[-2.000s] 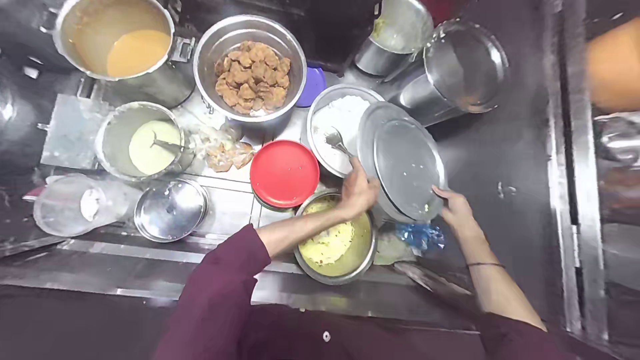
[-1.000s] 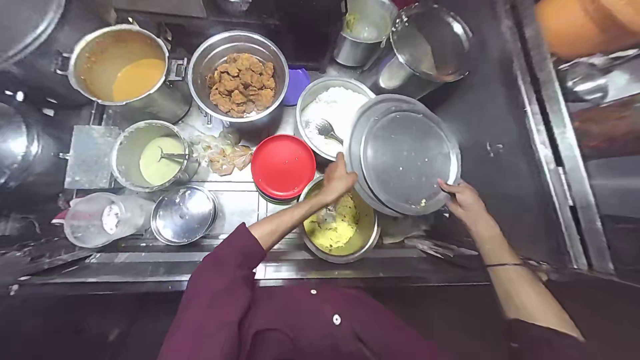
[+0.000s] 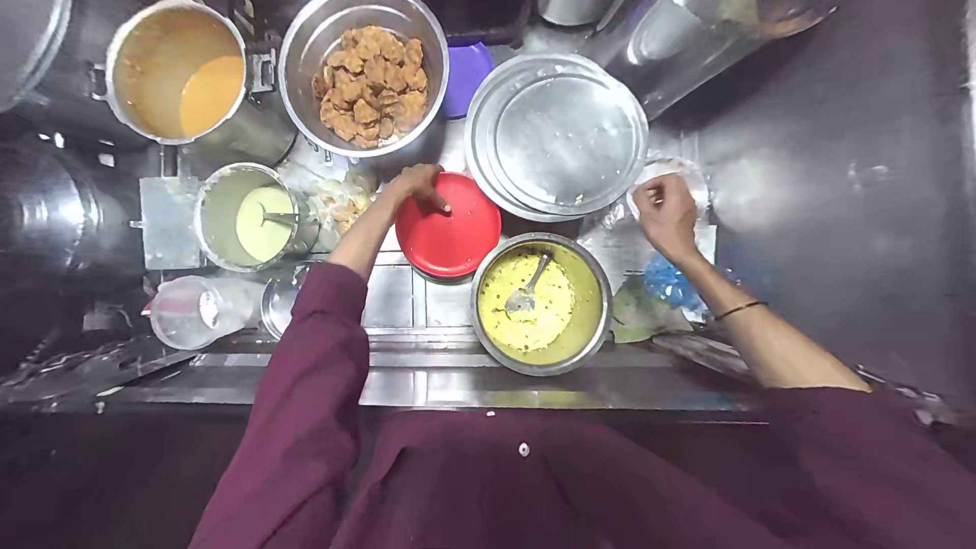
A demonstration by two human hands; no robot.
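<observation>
My left hand [image 3: 418,187] rests on the upper left rim of a round red plastic lid [image 3: 450,229], thumb on its top; whether it grips the lid I cannot tell. Curled fingers on my right hand [image 3: 666,210] hover beside a round white-and-clear item [image 3: 679,179], and I cannot tell if they hold anything. Between the hands lie stacked round metal lids [image 3: 568,141], hiding the bowl of white food. Below them stands a steel pot of yellow food [image 3: 591,305] with a metal spoon [image 3: 526,293] in it.
A steel pot of brown fried pieces [image 3: 370,88] stands behind the red lid. Farther left are a pot of orange liquid [image 3: 175,72], a container of pale green liquid [image 3: 263,221] and a clear plastic jug [image 3: 194,313]. Blue plastic [image 3: 671,282] lies below my right wrist.
The metal lids, earlier held tilted in both hands, now lie over the place of the white-food bowl. My left hand has moved left to the red lid; my right hand has let go of the metal lids.
</observation>
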